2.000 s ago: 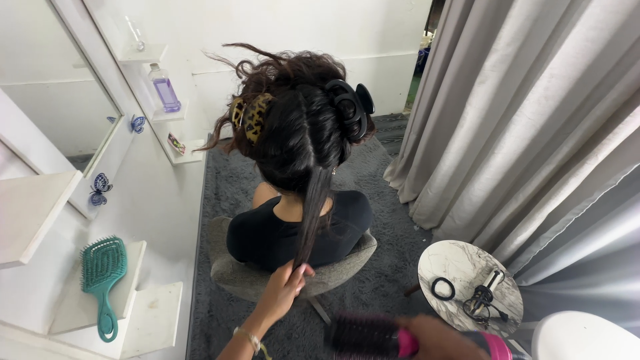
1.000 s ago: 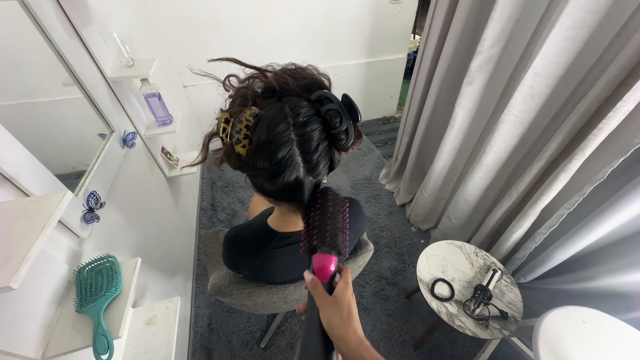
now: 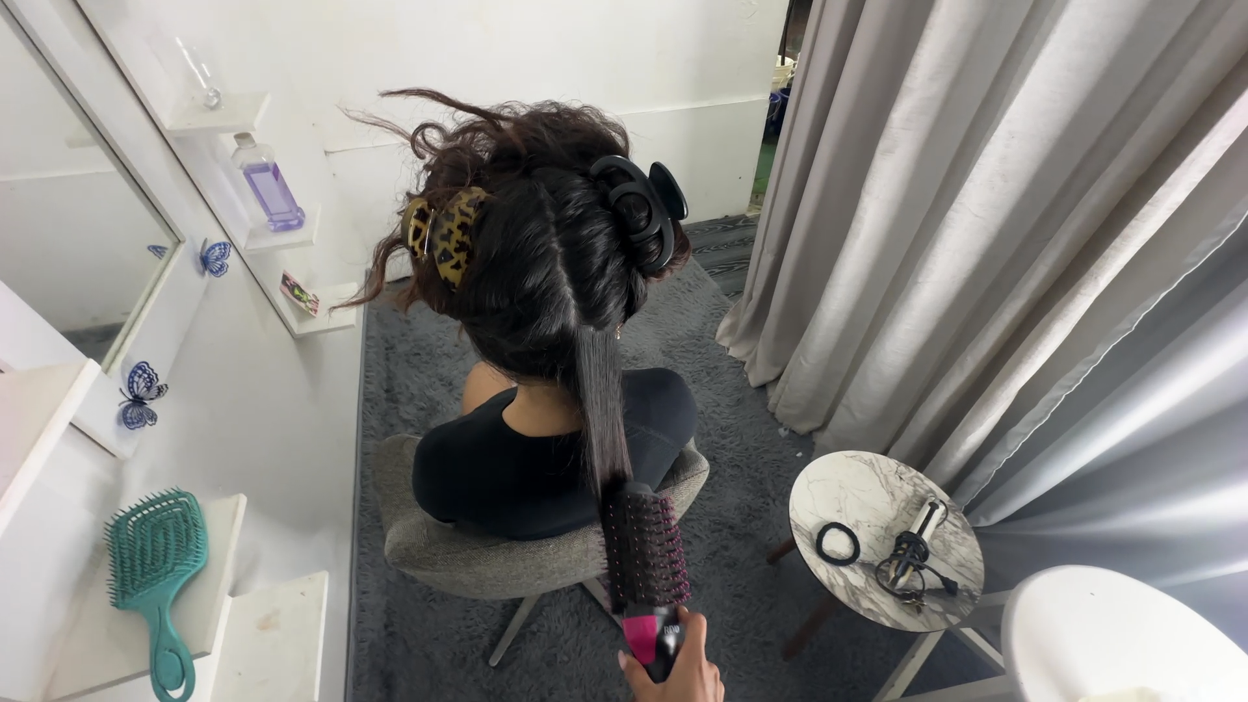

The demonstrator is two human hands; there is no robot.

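Note:
My right hand [image 3: 681, 663] grips the handle of a black and pink hot-air brush [image 3: 645, 551] at the bottom centre. Its bristles touch the lower end of a straight section of dark hair [image 3: 604, 409] hanging down a seated person's back. The rest of the hair is pinned up, with a tortoiseshell claw clip [image 3: 456, 234] on the left and a black claw clip [image 3: 639, 210] on the right. The person, in a black top [image 3: 507, 473], faces away. My left hand is out of the frame.
A grey chair [image 3: 487, 565] holds the person. Right stands a marble-patterned round table [image 3: 829, 487] with a black hair tie [image 3: 838, 544] and a corded styling iron [image 3: 912, 551], near grey curtains [image 3: 877, 244]. A teal vent brush [image 3: 156, 565] lies on a left shelf [image 3: 229, 546].
The hot-air brush has moved down the hair section, from near the nape to its lower end. My left hand, which held that section two seconds ago, has left the view.

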